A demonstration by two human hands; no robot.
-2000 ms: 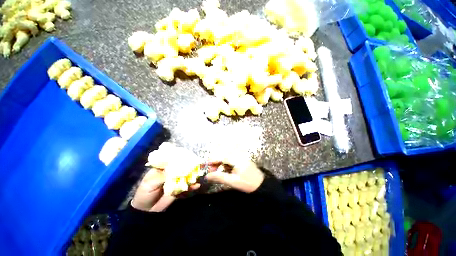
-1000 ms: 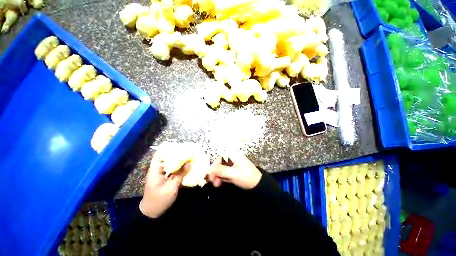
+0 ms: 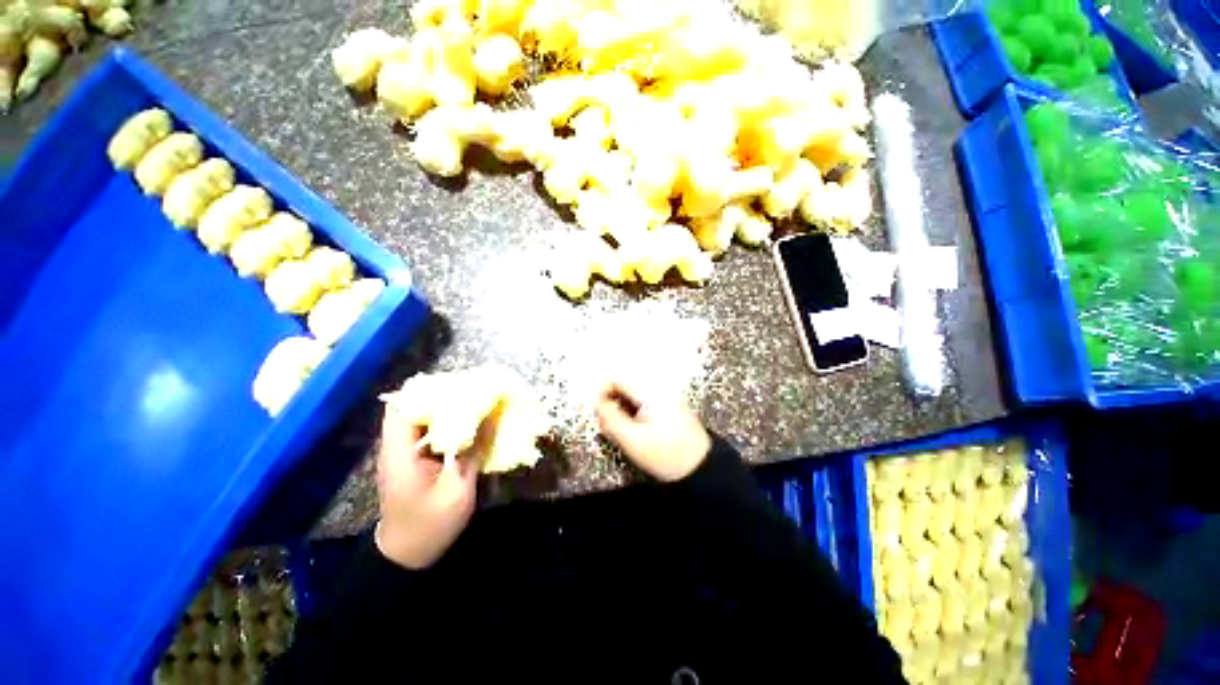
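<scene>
My left hand [image 3: 426,493] holds a pale yellow moulded piece [image 3: 468,418] above the table's front edge, fingers around its lower left side. My right hand [image 3: 653,431] is to the right of the piece, apart from it, with curled fingers. A small dark spot shows at its fingertips; I cannot tell whether it is a tool. Pale crumbs [image 3: 629,341] lie on the table beyond the hands. A large heap of yellow pieces [image 3: 656,134] lies at the table centre. Finished pieces [image 3: 236,218] stand in a row along the right side of the blue tray [image 3: 80,402].
A smartphone [image 3: 820,301], white strips [image 3: 870,324] and a whitish clear roll [image 3: 910,241] lie right of the heap. Green pieces under clear film [image 3: 1137,254] fill blue trays at right. A tray of yellow pieces [image 3: 953,549] sits below the table edge. Another yellow pile [image 3: 47,34] is far left.
My right hand has moved away from the piece, up and to the right. My left hand still holds the piece. The view has shifted slightly.
</scene>
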